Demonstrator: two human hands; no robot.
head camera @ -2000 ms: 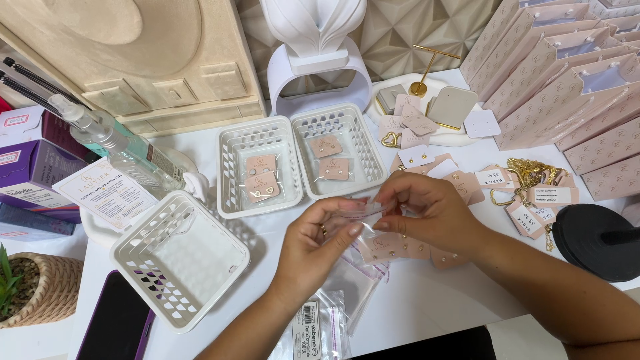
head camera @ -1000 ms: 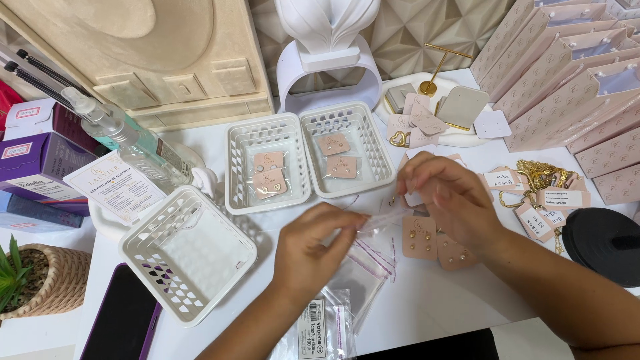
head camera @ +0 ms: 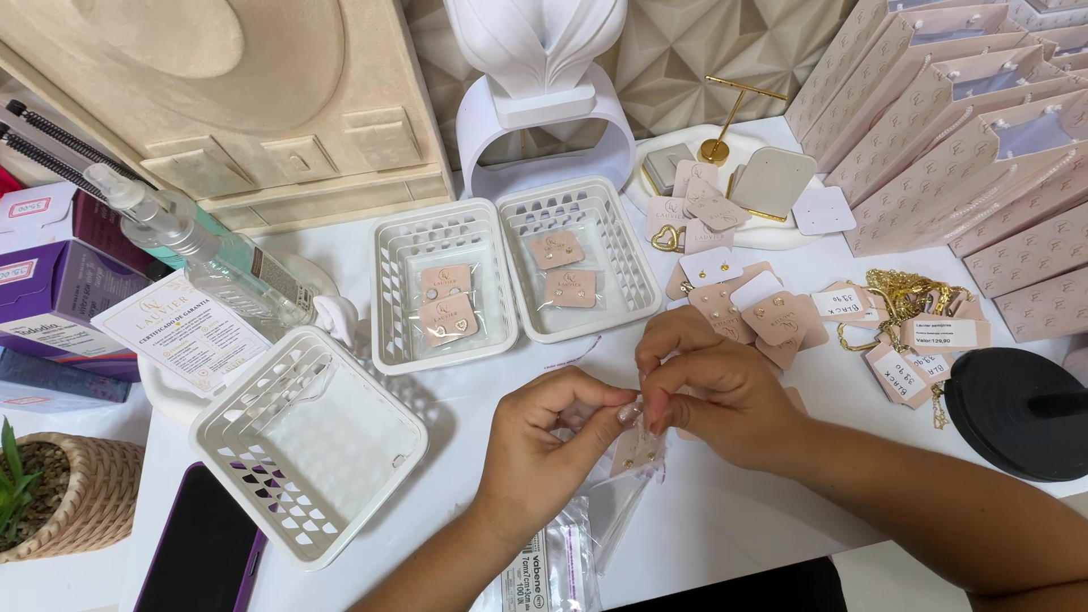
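Note:
My left hand [head camera: 544, 450] and my right hand [head camera: 722, 391] meet at the front middle, fingertips pinching the top of a small clear plastic bag. A pink earring card [head camera: 637, 449] with small studs shows inside or behind the bag, just under my fingers. Below lie clear plastic bags [head camera: 616, 514] and a labelled bag pack [head camera: 552, 565]. Beyond my right hand is a pile of pink earring cards [head camera: 718, 310]. Bagged earring cards lie in the left white basket [head camera: 387, 293] and the right white basket [head camera: 642, 263].
Another white basket [head camera: 408, 455] stands at left, beside a phone [head camera: 200, 544] and spray bottles [head camera: 246, 263]. Gold chains with tags [head camera: 909, 297], a black round stand [head camera: 1020, 412] and pink paper bags [head camera: 943, 153] are at right. A white display bust [head camera: 544, 51] stands behind.
An earring card now shows at the small bag between my hands; one second ago the bag looked empty. My hands, apart then, have come together, the right one lower.

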